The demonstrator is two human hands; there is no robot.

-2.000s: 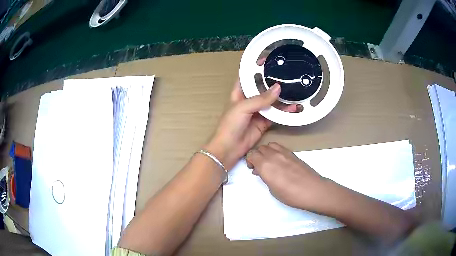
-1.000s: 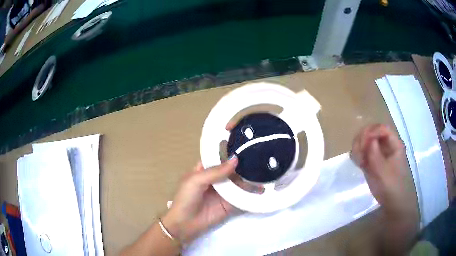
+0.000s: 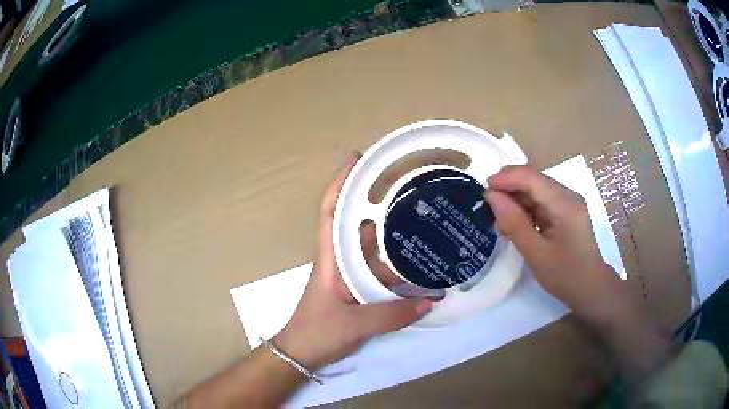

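A white ring housing [image 3: 348, 232] with curved slots and an edge tab is held tilted above the bench. Its black centre disc [image 3: 436, 232] shows pale printed text. My left hand [image 3: 344, 307] grips the housing at its left and lower rim, thumb on the front, some fingers hidden behind. My right hand [image 3: 543, 224] is at the disc's right edge, thumb and forefinger pinched together; whether they hold a small piece cannot be told. White sheets [image 3: 272, 307] lie under the hands.
A white sheet stack [image 3: 56, 295] lies at the left, beside a blue-and-orange item [image 3: 24, 371]. Long white sheets [image 3: 671, 152] lie at the right, with tiny glinting pieces [image 3: 619, 184] near them. More rings lie at far right. The green conveyor [image 3: 200, 48] runs behind, carrying rings.
The housing now shows the disc's printed face instead of the face with two dots and a white line. My right hand moved from the right side to the disc. The view shifted.
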